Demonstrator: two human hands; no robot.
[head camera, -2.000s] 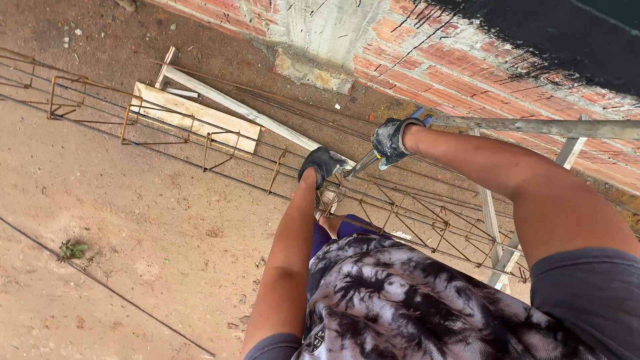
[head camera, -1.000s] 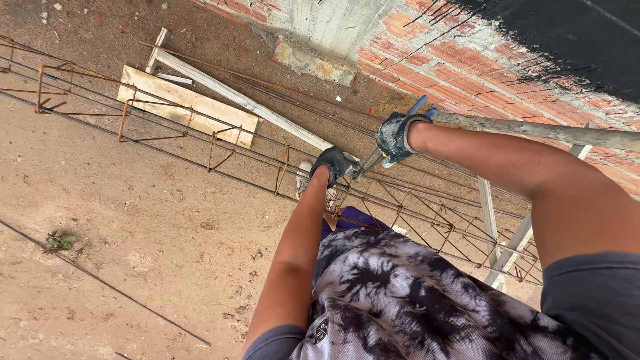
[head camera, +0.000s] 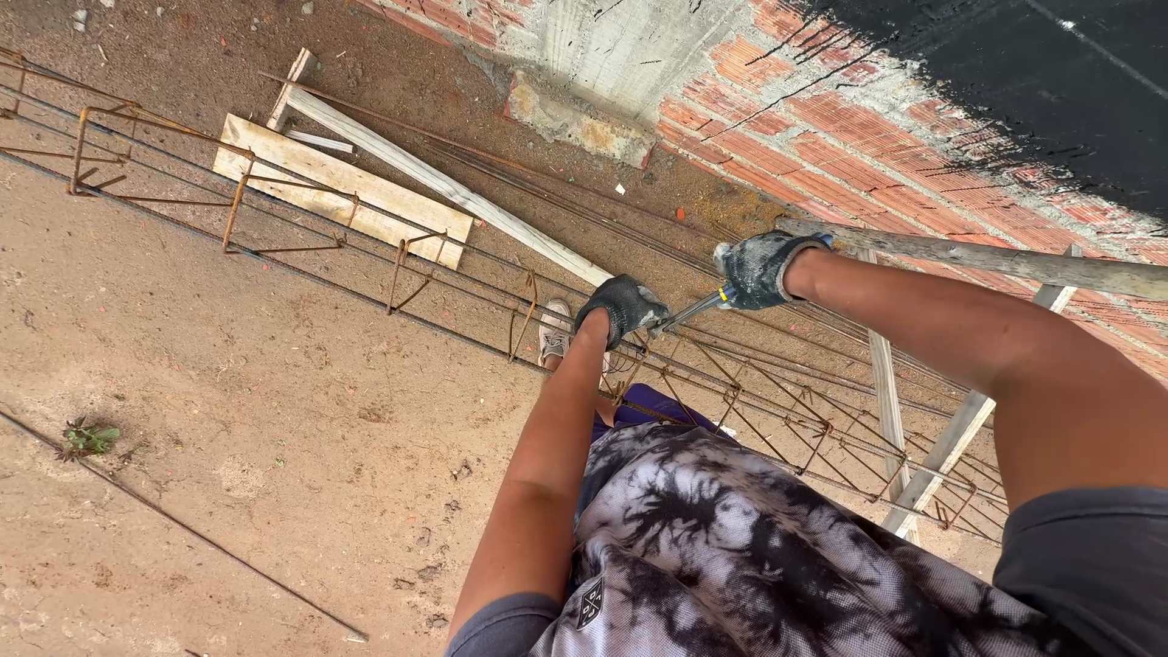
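A long rebar cage with rusty stirrups crosses the view in front of my body. My left hand, in a worn dark glove, rests at the cage's upper bars; whether its fingers grip a bar is hidden. My right hand, in a similar glove, is closed on pliers or nippers with blue and yellow handles. The tool's jaws reach down to the cage beside my left fingertips. Thin wire hangs near a stirrup just below my left hand.
A pale board and a long timber strip lie beyond the cage. Loose rebars run along the brick wall. A wooden pole and crossed timber supports stand at right. My shoe is beneath the cage.
My right hand has shifted slightly away from my left hand, still holding the tool. My left hand stays at about the same part of the cage.
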